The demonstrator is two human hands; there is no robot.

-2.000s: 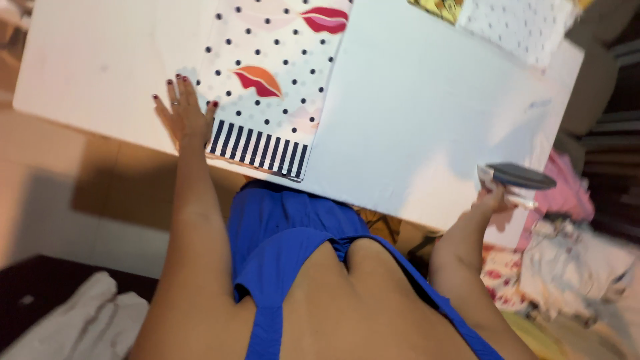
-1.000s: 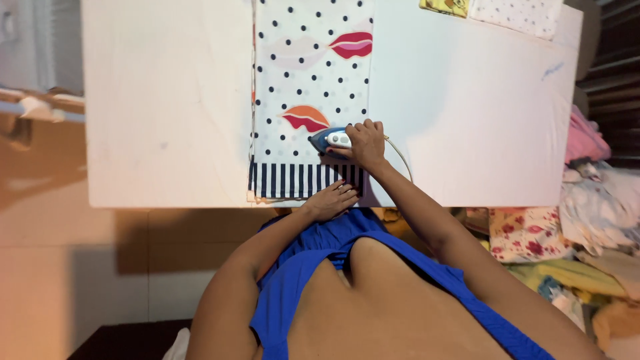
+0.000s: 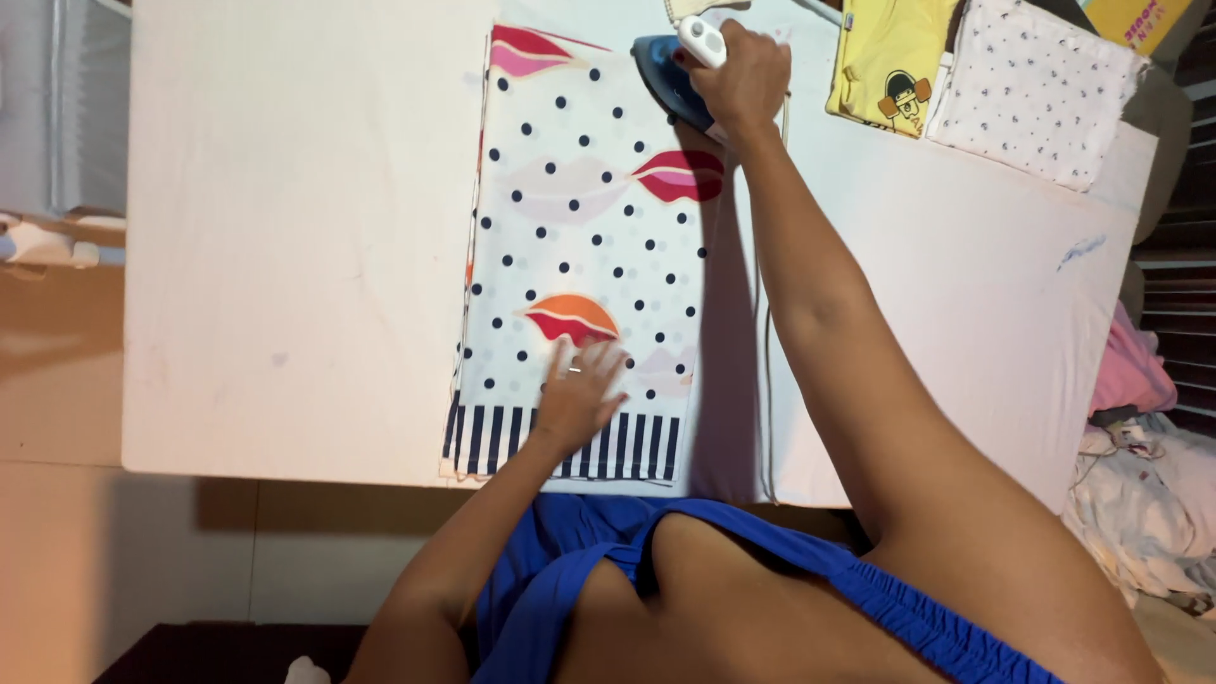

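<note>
A folded white cloth (image 3: 589, 256) with navy dots, printed lips and a striped lower edge lies on a table covered in white fabric. My right hand (image 3: 746, 81) grips the handle of a blue and white clothes iron (image 3: 670, 81), which is over the cloth's far right corner. The iron's cord hangs down past the cloth's right side, partly behind my arm. My left hand (image 3: 579, 394), blurred and wearing a ring, is spread over the cloth's near part, just below the orange and red lips and above the stripes.
A folded yellow garment (image 3: 879, 66) and a white patterned cloth (image 3: 1035, 95) lie at the table's far right. Pink fabric (image 3: 1130, 370) and a heap of pale clothes (image 3: 1140, 503) are beyond the right edge. The white-covered table (image 3: 294, 237) extends left of the cloth.
The iron in my right hand has moved from near the stripes to the cloth's far right corner. My left hand has moved up and left from the cloth's near right corner.
</note>
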